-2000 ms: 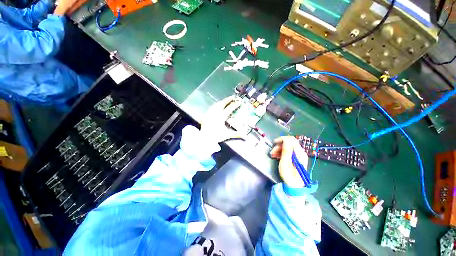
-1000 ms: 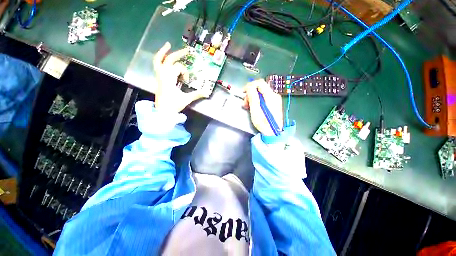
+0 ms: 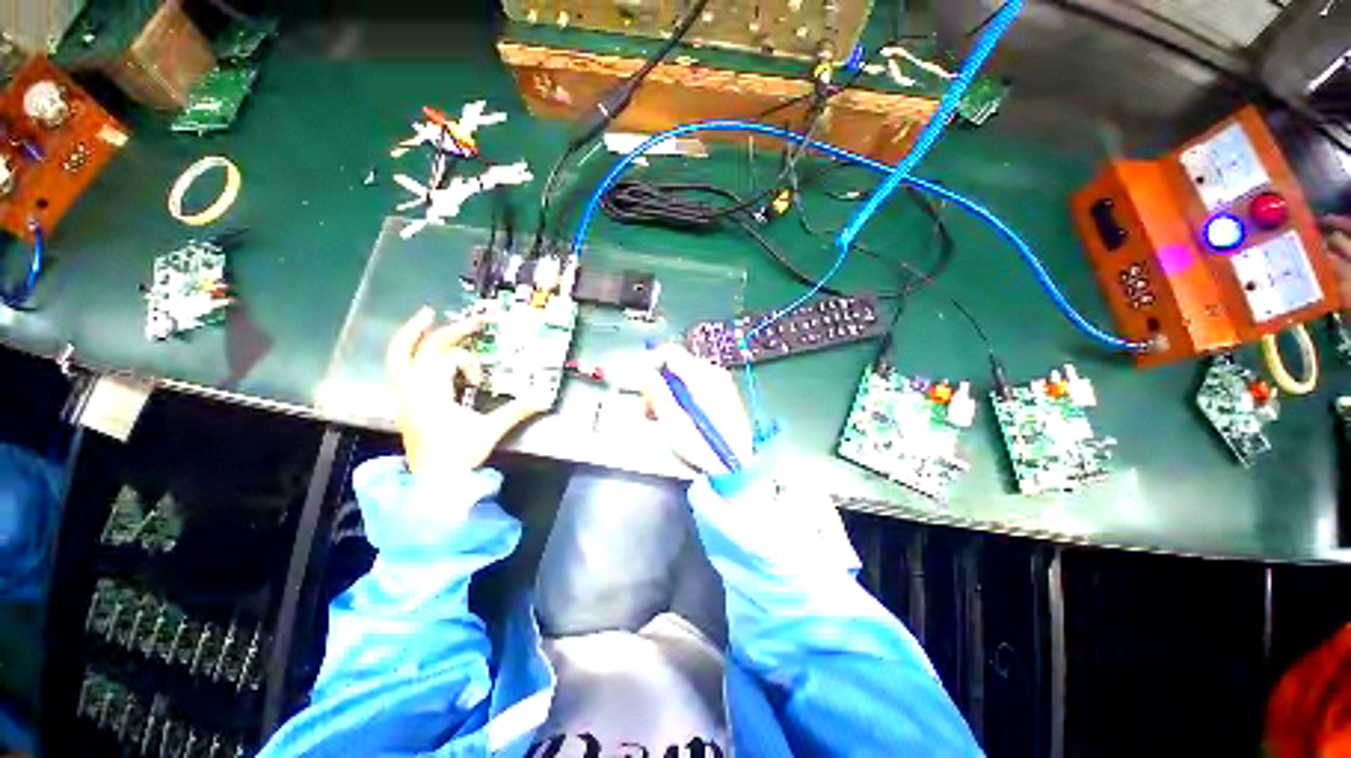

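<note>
A green-white circuit board (image 3: 522,348) lies on the clear mat (image 3: 371,319), its jack edge facing away against the plugs of several black leads (image 3: 511,237) and a blue cable (image 3: 708,131). My left hand (image 3: 445,388) grips the board's left and near edges between thumb and fingers. My right hand (image 3: 696,407) rests at the mat's right side with a blue pen-like tool (image 3: 694,415) held in it, pointing back toward the wrist. A black remote control (image 3: 793,329) lies just beyond my right hand.
Two boards (image 3: 907,430) with leads lie right, before an orange test box (image 3: 1208,237). Another board (image 3: 188,289) and a pale ring (image 3: 203,190) lie left. White connector pieces (image 3: 452,170) lie behind the mat. A black tray of boards (image 3: 178,570) stands below left.
The head view has shifted, showing the orange box at right more fully. My left hand stays on the board. My right hand still holds the blue tool near the remote.
</note>
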